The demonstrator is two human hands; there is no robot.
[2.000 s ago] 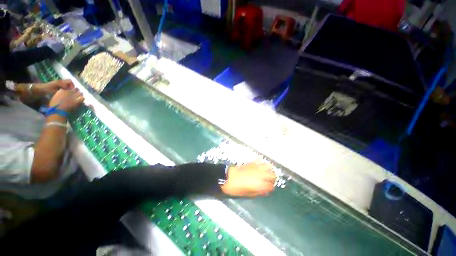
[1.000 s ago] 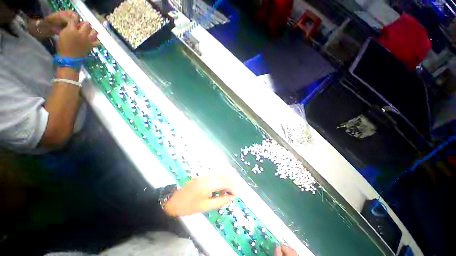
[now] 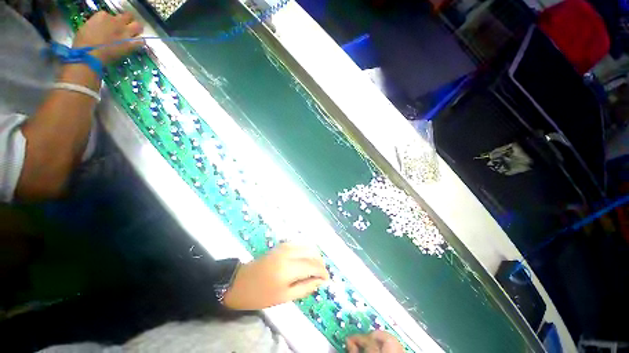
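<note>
A long green circuit board panel (image 3: 196, 155) with many small black, blue and silver-white parts runs diagonally in a metal-edged track. My left hand (image 3: 276, 277), in a dark sleeve, is over the panel with its fingers curled down at the boards; whether a part is between the fingertips cannot be seen. My right hand (image 3: 376, 342) is at the bottom edge, mostly cut off, with its fingertips over the panel; its grip is hidden. Small white components (image 3: 407, 219) lie in a loose pile on the dark green belt (image 3: 296, 148).
Another worker's hand (image 3: 103, 38) with a blue wrist strap is over the panel at upper left. A component tray (image 3: 167, 7) is cut off at the top. A clear bag of pieces (image 3: 419, 162) lies on the white ledge (image 3: 348, 103). A black tray (image 3: 521, 293) is at right.
My left hand has left the white pile and come back over the panel. My right hand has appeared at the bottom edge and shows a little more now. The view has turned and shifted.
</note>
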